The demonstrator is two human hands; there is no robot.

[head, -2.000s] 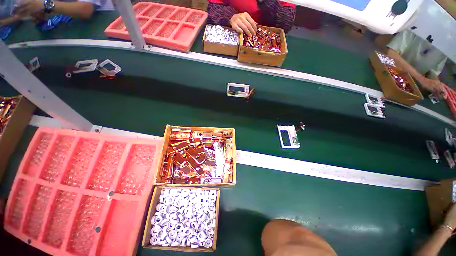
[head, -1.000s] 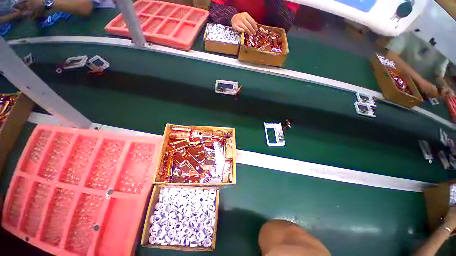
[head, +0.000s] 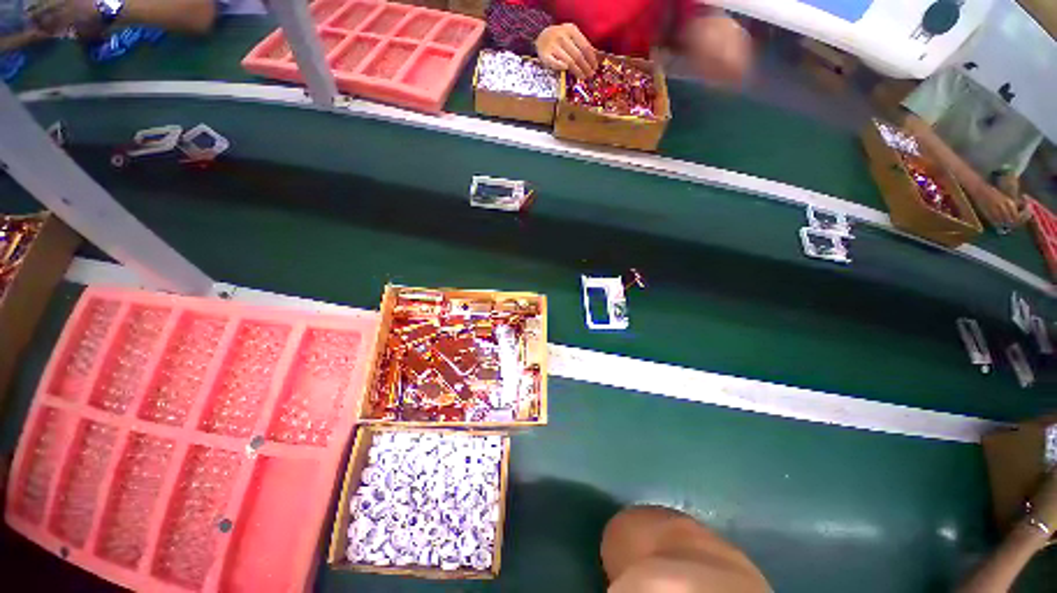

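Observation:
Neither of my hands can be made out. A rounded shape of bare skin (head: 678,554) is cut off by the bottom edge; no fingers show on it and I cannot tell which body part it is. Nearest me, a cardboard box of copper-coloured parts (head: 458,361) stands end to end with a cardboard box of white ring parts (head: 423,504). A pink-red compartment tray (head: 276,521) lies left of them, with tiny clear parts in most pockets. A white housing (head: 604,304) lies on the green belt (head: 719,290), a small reddish part at its upper right corner.
More housings lie on the belt, one (head: 500,193) in the middle. Across it are a person's hand (head: 567,50) at a copper-filled box (head: 612,127), and another tray (head: 359,52). A grey upright (head: 104,191) crosses the left. Another person's arm (head: 1011,562) is at the lower right.
The housings on the belt have moved left. The person across now shows a second, blurred hand raised right of the copper-filled box. The near boxes, tray and skin-coloured shape have barely changed.

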